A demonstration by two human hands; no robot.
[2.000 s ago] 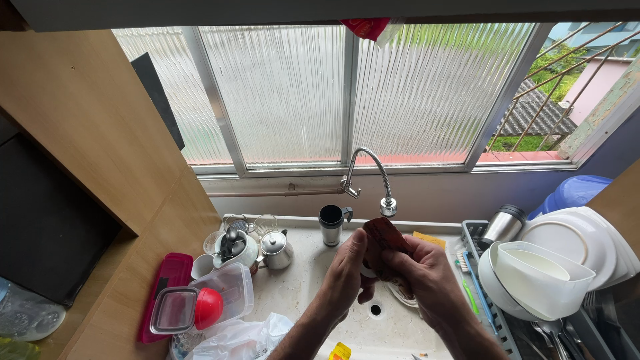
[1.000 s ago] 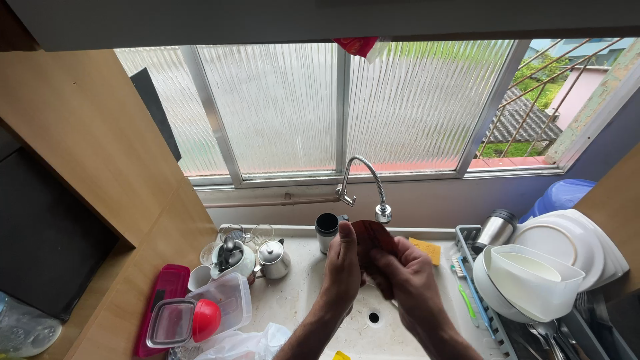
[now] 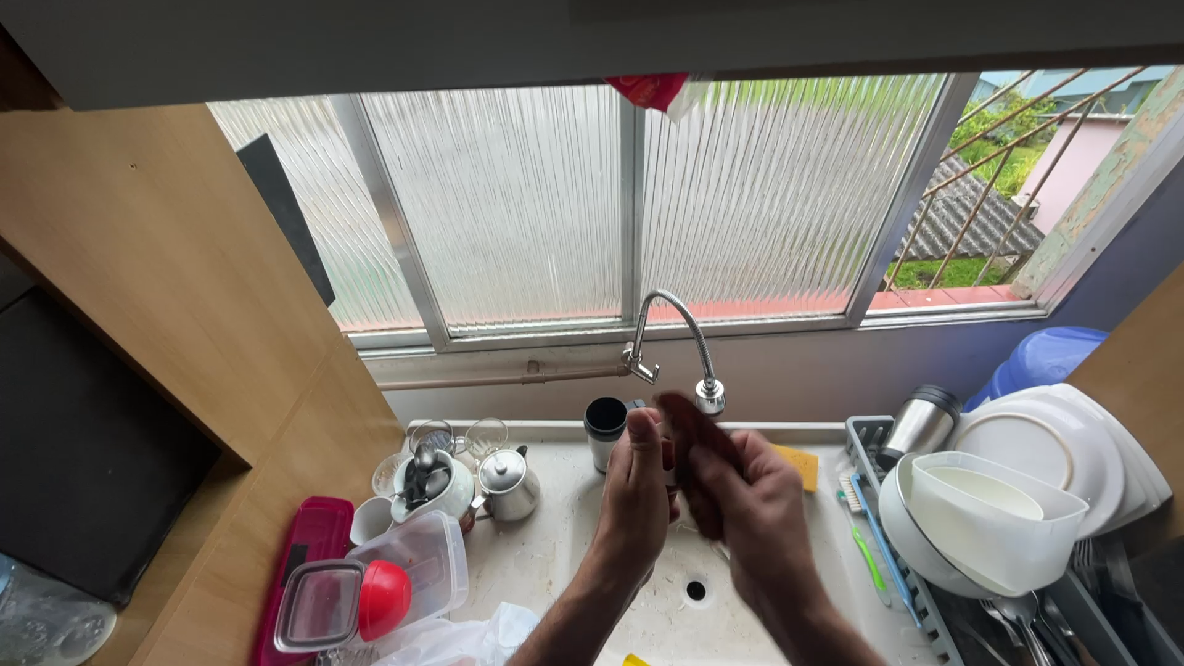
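Above the white sink (image 3: 638, 601), a flat dark red-brown object (image 3: 696, 442) is gripped in my right hand (image 3: 760, 504), fingers bent around its right side; it is blurred and its kind is unclear. My left hand (image 3: 636, 481) is upright at its left, thumb up, with something small, reddish and pale partly hidden behind the fingers. Whether that hand grips it, I cannot tell. Behind my left hand stands a steel travel mug (image 3: 606, 427) with a black rim. The flexible faucet (image 3: 709, 393) hangs just beyond the hands. A yellow sponge (image 3: 797, 467) lies right of my right hand.
At left are a metal teapot (image 3: 508, 483), a bowl of utensils (image 3: 433, 486), plastic containers (image 3: 319, 606) and a red cup (image 3: 384, 599). A dish rack (image 3: 869, 435) with plates, bowls and cutlery stands at right, brushes (image 3: 869, 564) beside it. A cabinet (image 3: 555, 46) overhangs the window.
The dark red-brown object has tilted and appears narrower than a second ago. My right hand has shifted along with it, while my left hand stays beside it.
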